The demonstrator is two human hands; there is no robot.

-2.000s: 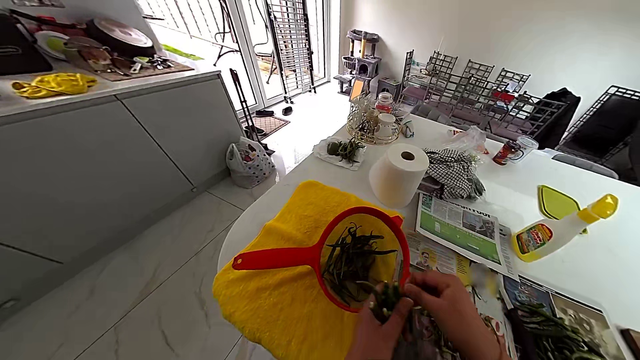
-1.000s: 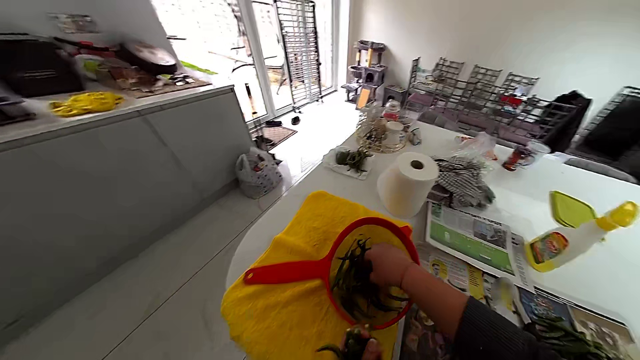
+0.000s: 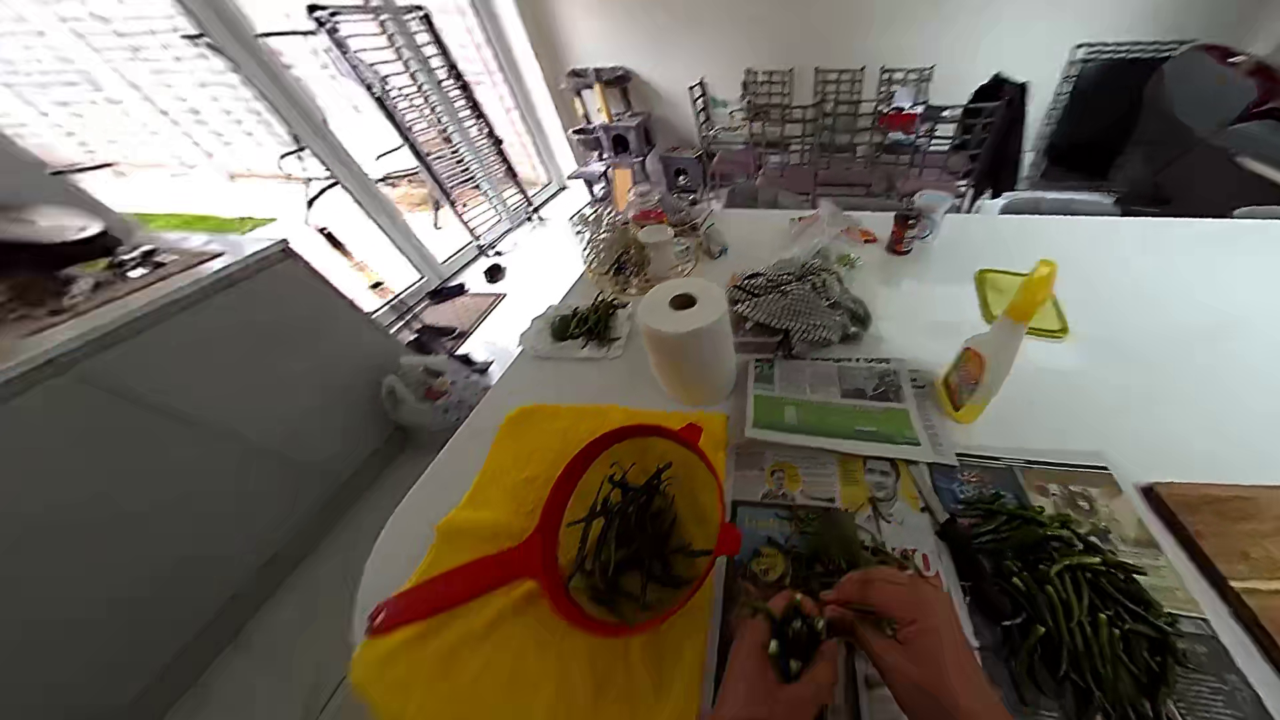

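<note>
My left hand is closed around a small bunch of green pods, their cut or pale ends facing up. Beside it, my right hand pinches a thin green piece at the bunch, above the newspaper. Left of both hands a red-rimmed strainer holds loose green pods and rests on a yellow cloth. A large heap of green pods lies on newspaper to the right of my right hand.
A paper towel roll stands behind the strainer, near a white plate with greens. A spray bottle, a green-rimmed tray, a checked cloth and a wooden board are also on the table.
One second ago my right hand was inside the strainer; it has moved out to the right and is beside my left hand. The view has swung to the right.
</note>
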